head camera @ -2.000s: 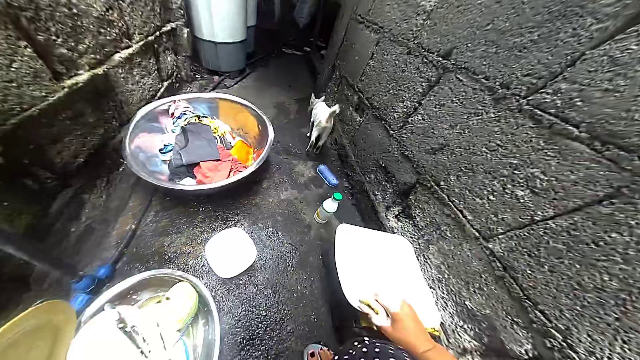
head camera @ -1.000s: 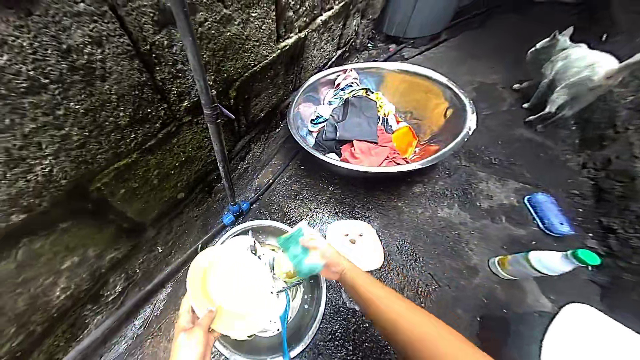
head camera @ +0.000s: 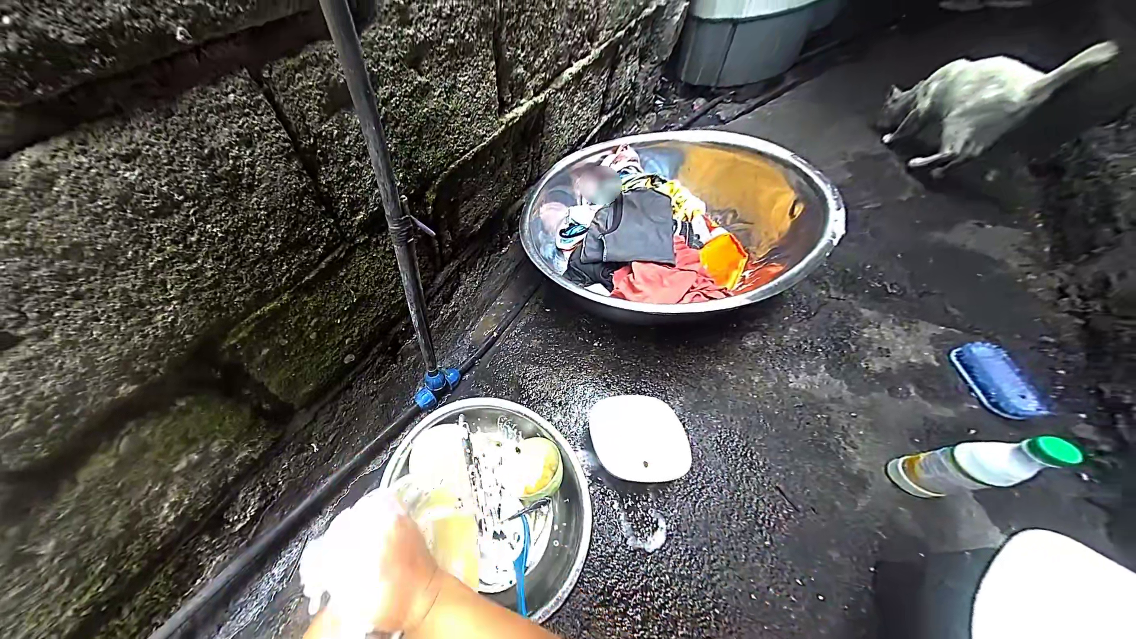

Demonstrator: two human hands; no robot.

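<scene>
A metal basin on the wet ground holds dishes, cutlery and a blue-handled utensil. Over its left edge, my right hand reaches in from below, closed around something white and foamy that glare washes out. My left hand is mostly hidden beneath and beside it at the bottom edge; its fingers do not show clearly. A pale yellow dish lies against my right hand. Just right of the basin is a white square dish with small dark specks.
A large metal basin of clothes stands beyond. To the right are a blue brush, a bottle with a green cap and a white lid-like surface. A cat is at upper right. A pipe rises beside the block wall.
My right hand has moved left from the middle of the dish basin to its left edge. The green sponge seen before no longer shows plainly. The cat has moved and its head is lower.
</scene>
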